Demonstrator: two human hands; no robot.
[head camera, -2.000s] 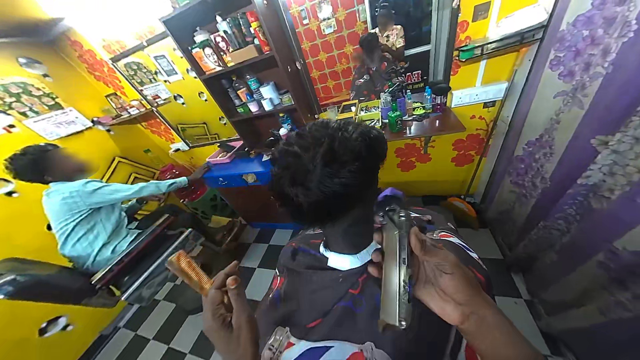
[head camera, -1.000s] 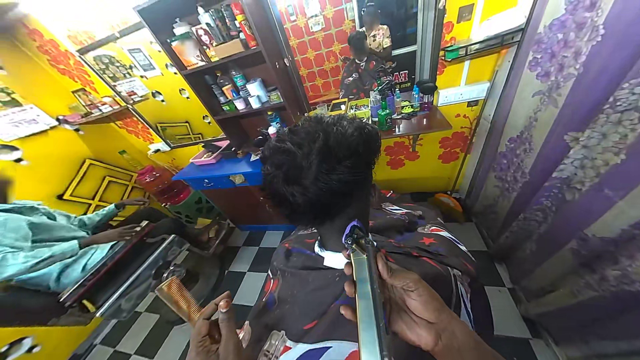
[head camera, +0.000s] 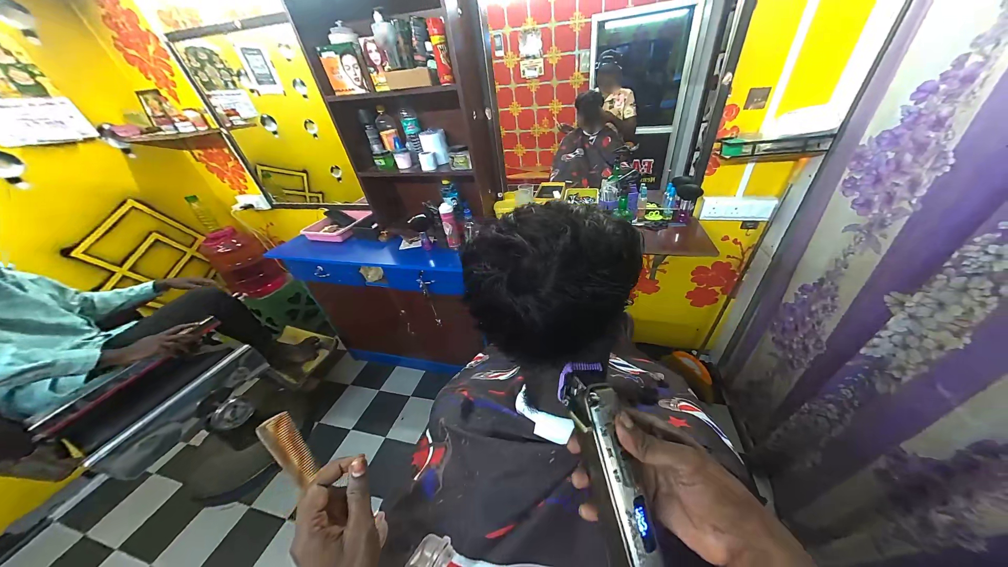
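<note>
My right hand (head camera: 693, 488) grips a metal hair clipper (head camera: 610, 465) with a lit display. Its purple guard comb (head camera: 579, 374) is at the nape of a seated person's head of dark hair (head camera: 551, 283). Lower left, my left hand (head camera: 339, 516) holds a tan hair comb (head camera: 287, 449) upright, away from the head. A dark patterned barber cape (head camera: 504, 472) covers the person's shoulders, with a white neck strip (head camera: 547, 421) at the collar. A clear plastic object (head camera: 431, 551) shows at the bottom edge, partly cut off.
A blue-topped cabinet (head camera: 378, 256) and a bottle shelf (head camera: 409, 94) stand ahead, beside a wall mirror (head camera: 543, 94) and a counter of bottles (head camera: 681, 236). Another person (head camera: 55, 339) sits at left on a black bench (head camera: 165, 386). A purple floral curtain (head camera: 890, 315) hangs at right.
The clipper in my right hand is now held with its comb at the nape; two seconds ago it was more upright beside the neck. My left hand still holds the comb. The view has shifted.
</note>
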